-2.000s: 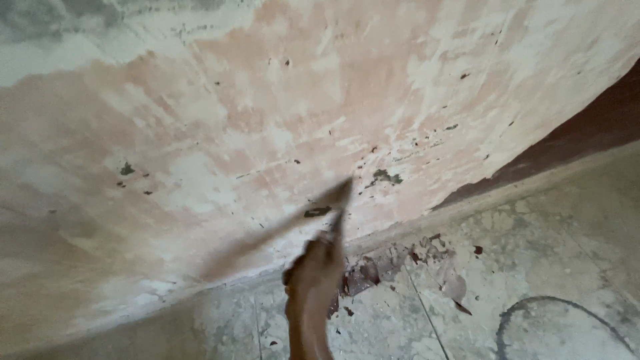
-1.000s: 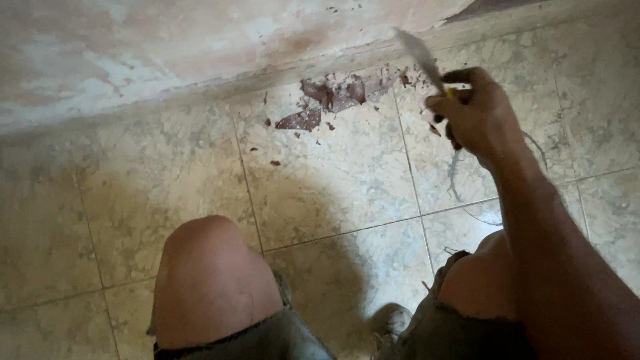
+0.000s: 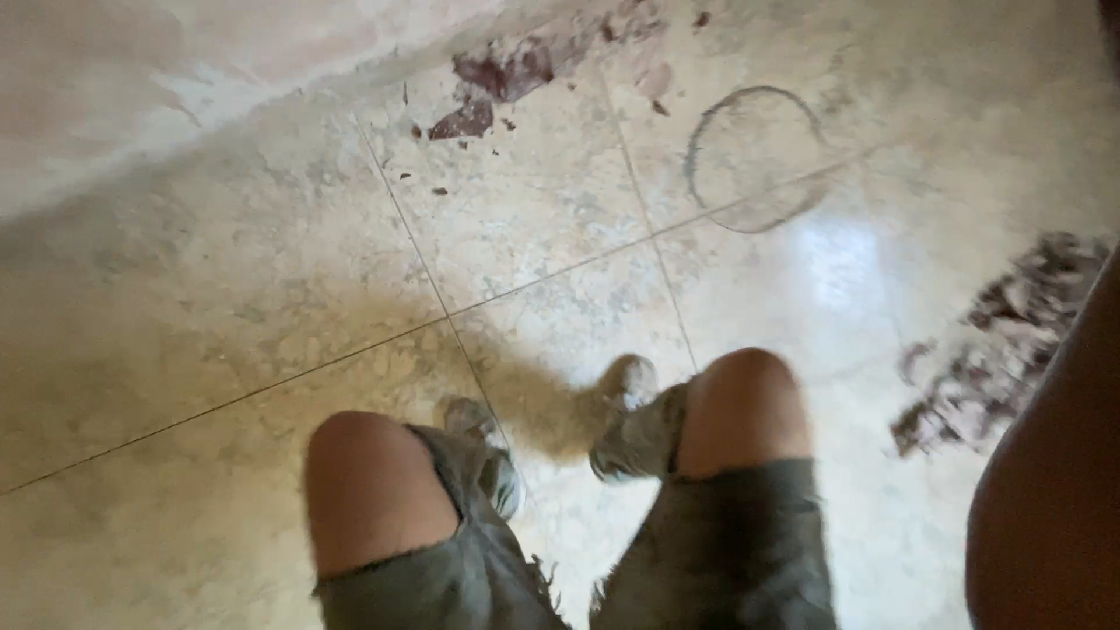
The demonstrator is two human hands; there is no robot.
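Neither of my hands shows in the head view now. Part of my right arm (image 3: 1041, 507) runs along the right edge, its hand beyond the frame. Dark reddish flakes of paint (image 3: 512, 74) lie on the tiled floor (image 3: 542, 227) along the foot of the wall. A bigger heap of such flakes (image 3: 989, 350) is beside my right arm. The scraper seen earlier is out of view.
The scraped, patchy wall (image 3: 175, 79) fills the upper left. A ring-shaped dark mark or thin loop (image 3: 696, 144) is on the floor tiles. Below are my bare knees (image 3: 376, 490), torn trousers (image 3: 735, 542) and shoes (image 3: 630, 381).
The view has swung down from the wall to the floor. My right hand, which held a scraper with a pale blade near the wall, has gone out of view at the right.
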